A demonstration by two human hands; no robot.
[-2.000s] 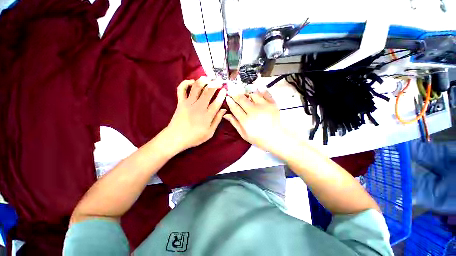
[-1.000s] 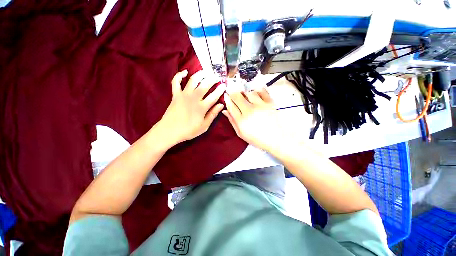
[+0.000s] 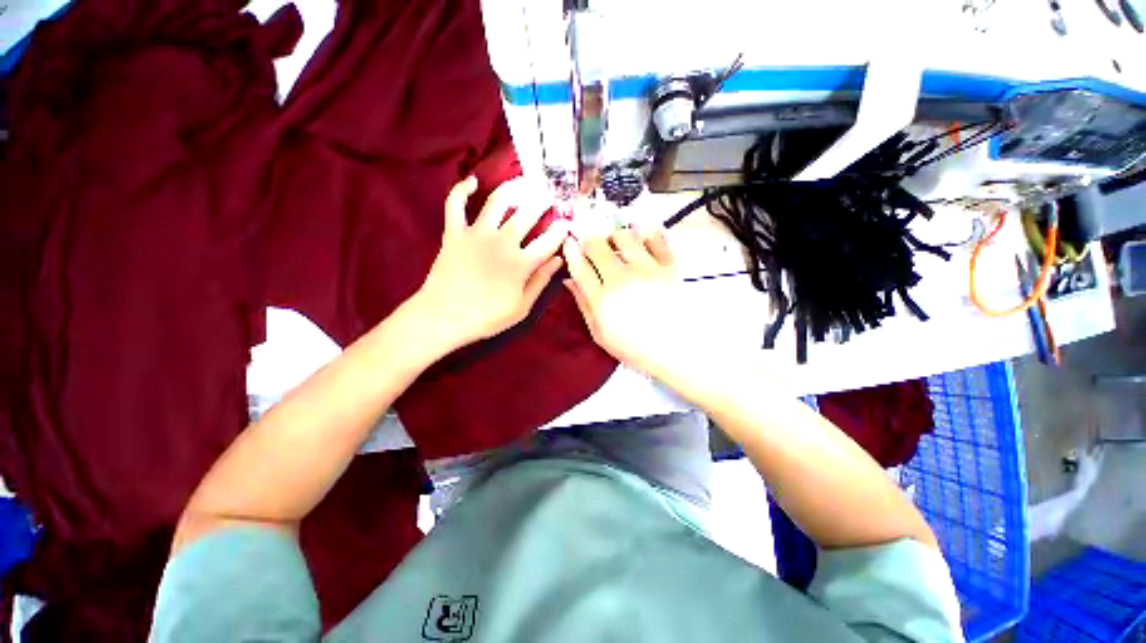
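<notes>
A dark red knit piece (image 3: 503,392) lies on the white table top under both hands and reaches the lit needle area (image 3: 572,201) of the sewing machine (image 3: 779,91). My left hand (image 3: 484,279) lies on the cloth, palm down, fingers spread, fingertips just left of the needle area. My right hand (image 3: 628,291) rests at the cloth's right edge, its fingertips close to the left hand's, just below the needle area. Both hands press the cloth flat and do not grasp it. Glare hides the exact edge under the fingertips.
A bunch of black strips (image 3: 836,245) hangs right of the needle. An orange cord (image 3: 978,279) lies at the right table end. A blue basket (image 3: 961,484) holding red pieces stands below the table. A large dark red heap (image 3: 132,314) covers the left side.
The fabric's lower edge has shifted slightly up towards the needle area. The left index finger has lifted and spread from the others. The whole view has moved a little.
</notes>
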